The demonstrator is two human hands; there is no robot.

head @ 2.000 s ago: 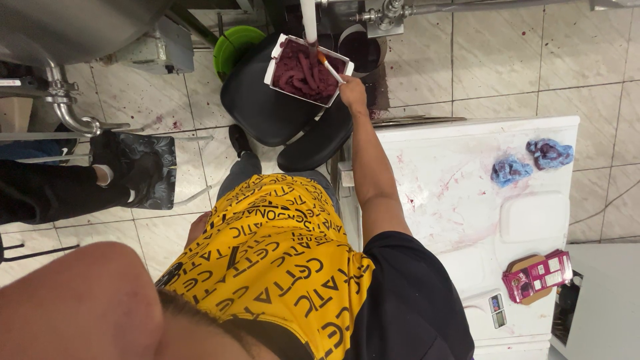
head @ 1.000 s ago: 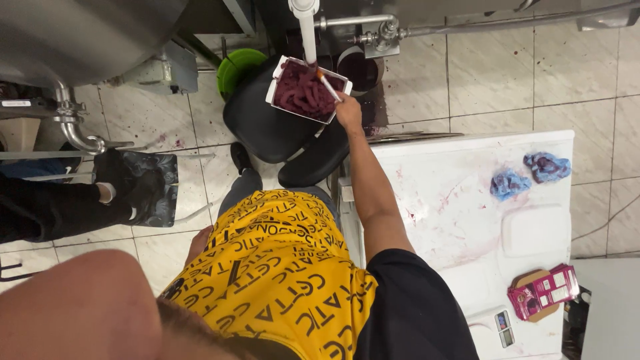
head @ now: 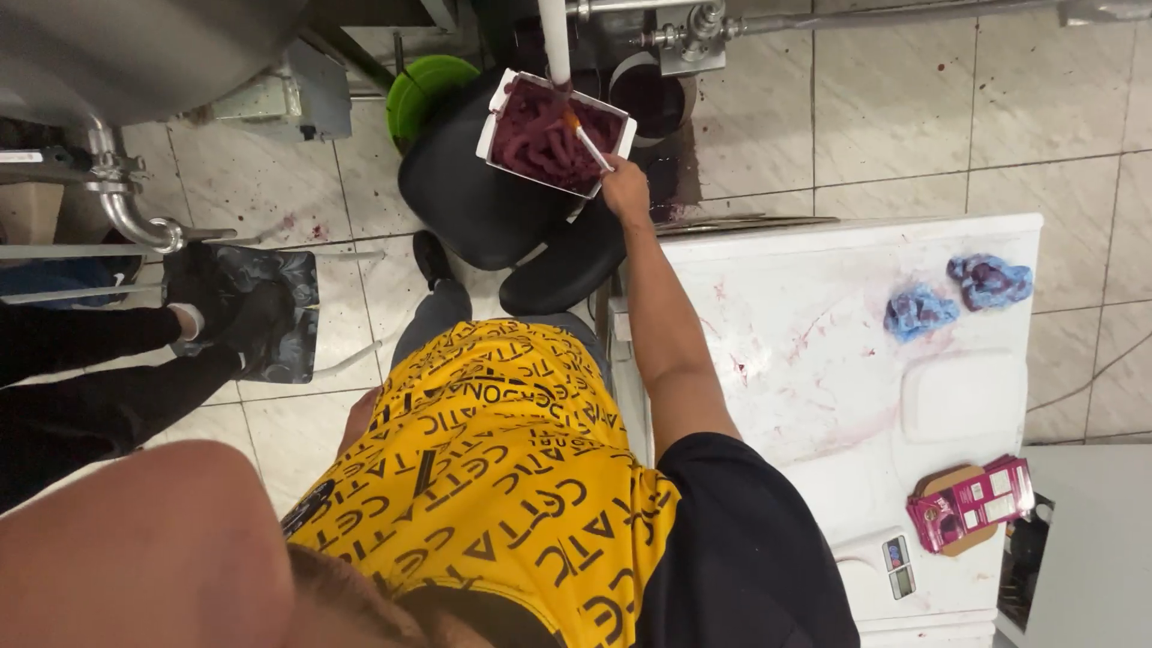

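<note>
My right hand [head: 625, 187] grips the white handle of a spatula [head: 594, 148] with an orange part, whose far end touches thick dark purple mass [head: 535, 144]. That mass lies in ropes in a white rectangular container [head: 490, 135]. The container stands on the black seat of a chair [head: 459, 193], right under the end of a white pipe [head: 555, 45]. My left hand is not visible; part of that arm shows beside the yellow printed top, and its hand is hidden.
At right, a stained white chest top [head: 792, 360] bears crumpled blue gloves [head: 920, 312], magenta printed packets [head: 976, 504] and a small digital scale [head: 898, 567]. A green tub [head: 427, 85] and a dark-filled bucket [head: 648, 94] stand behind the chair. Another person's legs [head: 108, 387] are at left.
The purple mass stands somewhat differently in the container, and my right hand stays on the spatula at its near right corner.
</note>
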